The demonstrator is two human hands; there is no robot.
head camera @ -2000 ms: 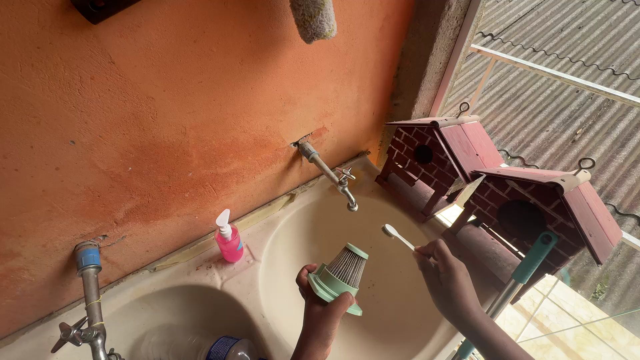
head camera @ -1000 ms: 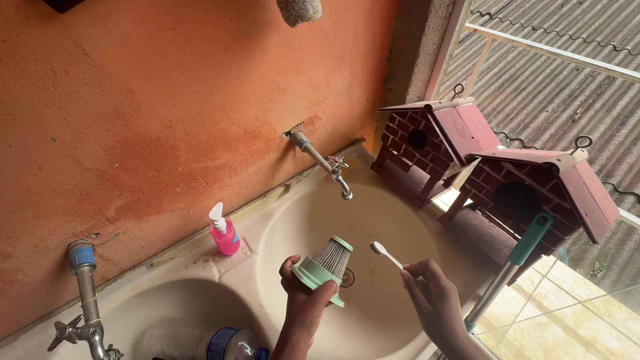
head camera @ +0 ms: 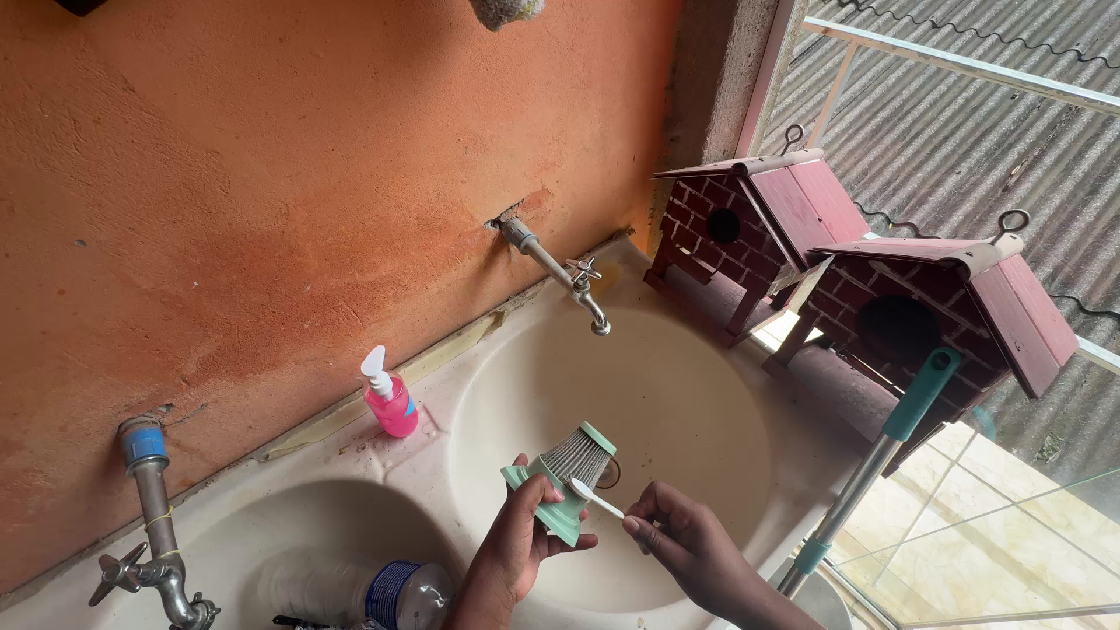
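Over the right basin of a double sink (head camera: 717, 385), my left hand (head camera: 525, 525) grips a pleated filter (head camera: 575, 459) by its pale green flared rim, the narrow end pointing up and right. My right hand (head camera: 678, 534) pinches the handle of a small white brush, seemingly a toothbrush (head camera: 597, 499). The brush head lies against the filter's pleats near the rim; its bristles are hidden. Behind and above both hands, a metal tap (head camera: 564, 273) sticks out from the wall over this basin.
A pink pump bottle (head camera: 394, 409) stands on the sink ledge. The left basin holds a clear plastic bottle (head camera: 324, 586) below another tap (head camera: 156, 525). Two brick-patterned birdhouses (head camera: 731, 227) (head camera: 919, 306) stand at the right, beside a metal pole with a green end (head camera: 919, 394).
The brush in my right hand has come left to the filter; before, a gap lay between them. My left hand keeps its hold on the filter.
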